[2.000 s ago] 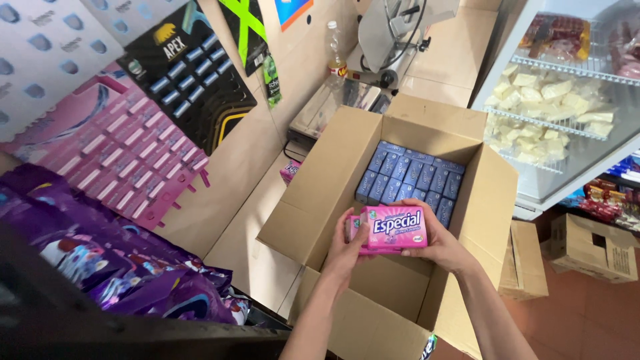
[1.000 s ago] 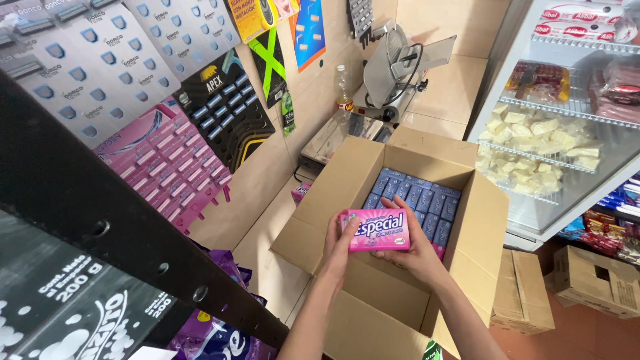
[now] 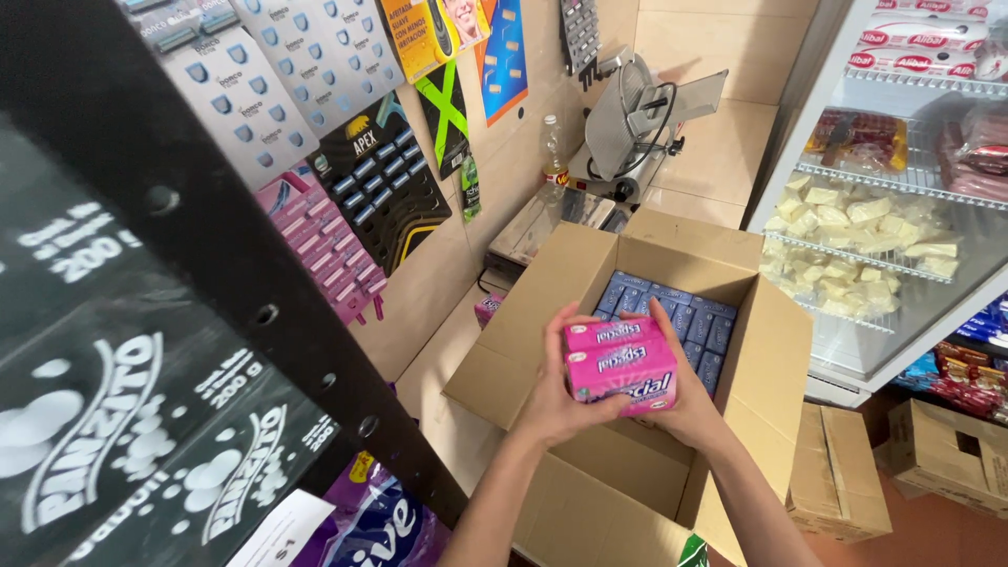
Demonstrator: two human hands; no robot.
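Observation:
Two pink boxed soap bars (image 3: 618, 370), pressed together, are held between my two hands above an opened cardboard box. My left hand (image 3: 555, 398) grips their left side, its thumb along the front. Around the right side curls my right hand (image 3: 685, 386), with its fingertips behind the bars. Below them, the cardboard box (image 3: 756, 362) has its flaps spread outward. Rows of blue boxed soap bars (image 3: 697, 327) fill its far part, while brown cardboard shows in the near part. The hands hide some of the blue bars.
A meat slicer (image 3: 630, 126) and a plastic bottle (image 3: 554, 161) stand beyond the box. To the right are a refrigerated case (image 3: 846, 346) and closed cardboard boxes (image 3: 839, 472). A black perforated metal upright (image 3: 268, 315) crosses the left. Razor display cards (image 3: 378, 181) hang on the wall.
The pink bars have tilted in my hands, so their upper sides now show. Both hands still hold them over the box. The view has shifted, bringing the black upright in at left.

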